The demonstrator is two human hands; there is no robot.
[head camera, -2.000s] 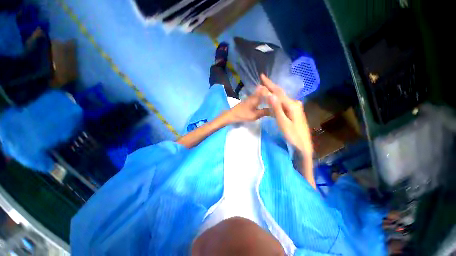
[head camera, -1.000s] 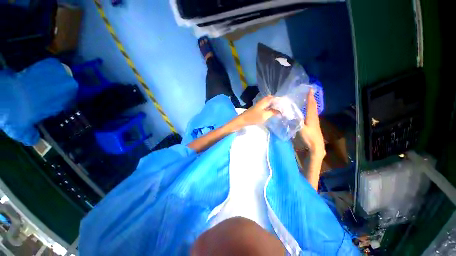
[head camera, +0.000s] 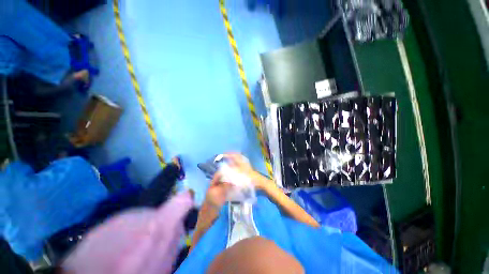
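A clear plastic bag [head camera: 238, 184] with dark contents at its far end is bunched up in front of my chest. My left hand [head camera: 215, 191] is closed on the bag from the left. My right hand [head camera: 241, 165] is closed on its upper part from the right. Both hands are close together, blurred and partly hide the bag. The dark end of the bag sticks out past the hands to the upper left. What is inside cannot be made out.
A stack of shiny black trays [head camera: 338, 142] stands right of my hands, beside the green bench [head camera: 389, 80]. A blue stool [head camera: 327, 208] is below it. Near the left are a person in pink [head camera: 134, 235] and people in blue smocks. A cardboard box [head camera: 99, 120] lies on the floor.
The view has turned; the tray stack now shows at right and the person in pink at left. The bag, hanging long and spread before, is bunched between my hands, which have come together.
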